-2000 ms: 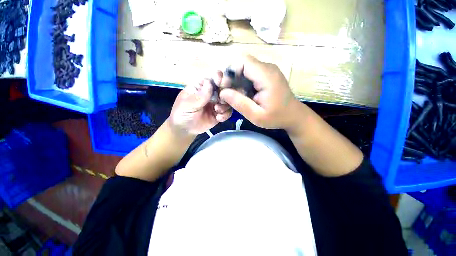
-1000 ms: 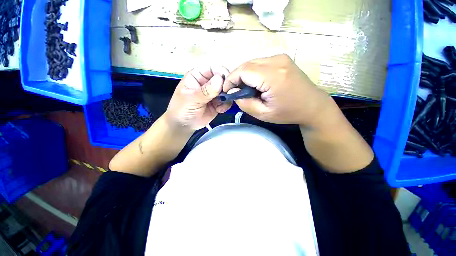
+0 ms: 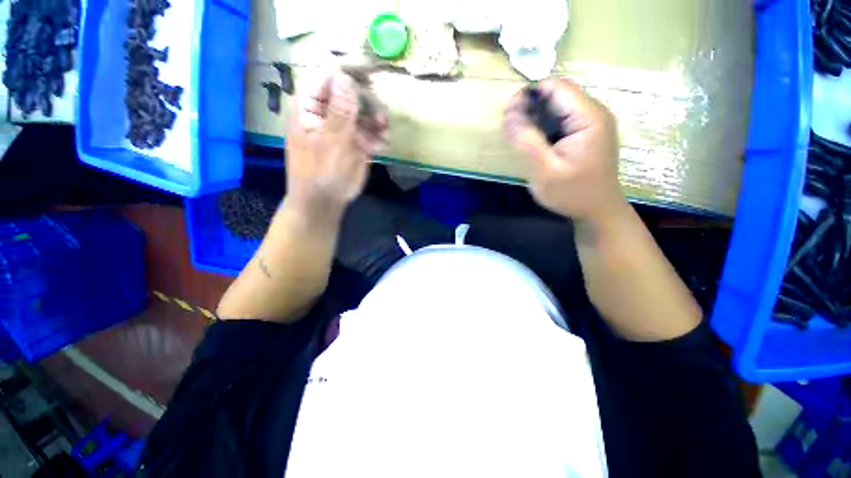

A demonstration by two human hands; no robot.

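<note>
My right hand is closed around a black moulded part, whose dark end shows between thumb and fingers above the cardboard mat. My left hand is blurred, fingers curled, over the left part of the mat. A brownish blur shows by its fingertips; I cannot tell whether it holds something. The hands are well apart. Small dark fittings lie on the mat left of my left hand. A green round item lies beyond it beside torn scraps.
A blue tray of dark fittings stands at left, with a lower blue bin of tiny pieces below it. A blue tray of long black parts stands at right. Crumpled white cloth lies on the tan cardboard mat.
My hands were together over the mat's near edge, working on the black part. They have separated: the left moved up and left, the right moved up and right with the part.
</note>
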